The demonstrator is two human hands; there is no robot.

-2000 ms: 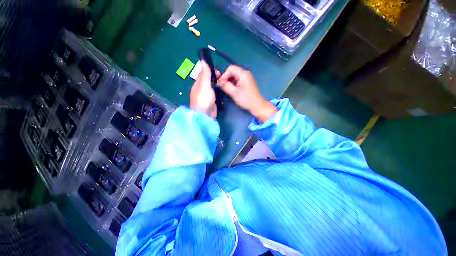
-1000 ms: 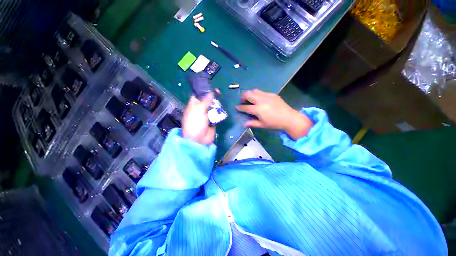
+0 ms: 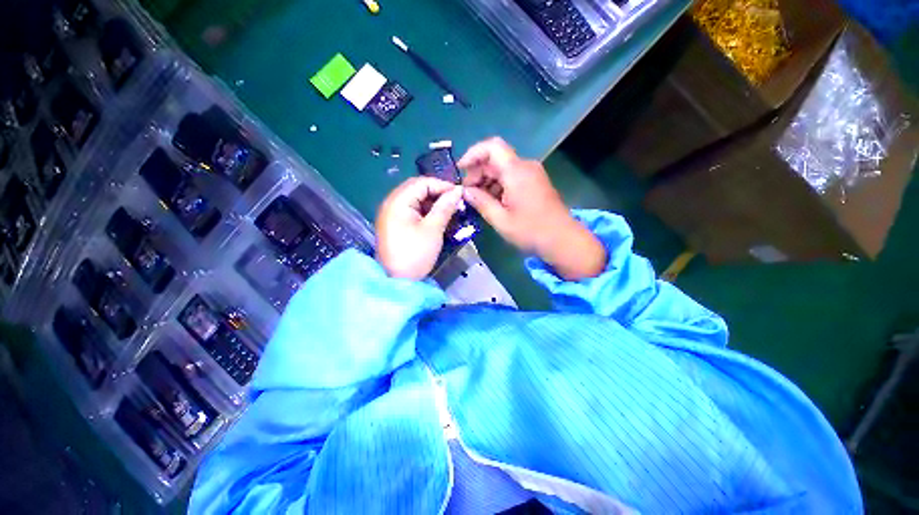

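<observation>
A black phone point(image 3: 439, 166) lies between my two hands above the bench's near edge, its back part open with a pale patch at its lower end. My left hand point(image 3: 416, 223) holds it from the left, thumb and finger pinched near its middle. My right hand point(image 3: 514, 196) touches it from the right, fingertips meeting those of my left hand; whether it grips the phone or a small part is hidden. A dark battery point(image 3: 389, 103), a white card point(image 3: 364, 87) and a green sticker point(image 3: 333, 75) lie side by side beyond.
A thin dark pen-like tool point(image 3: 431, 70) lies beyond my hands, with small specks nearby. Blister trays point(image 3: 242, 267) of phones fill the left. Another phone tray point(image 3: 550, 76) is at the top. Cartons point(image 3: 705, 151) with yellow scraps and clear plastic stand right, off the bench.
My right hand has moved left from apart to meet my left hand at the phone. My left hand has turned its fingers inward. The view has shifted, so bench items appear higher and further left.
</observation>
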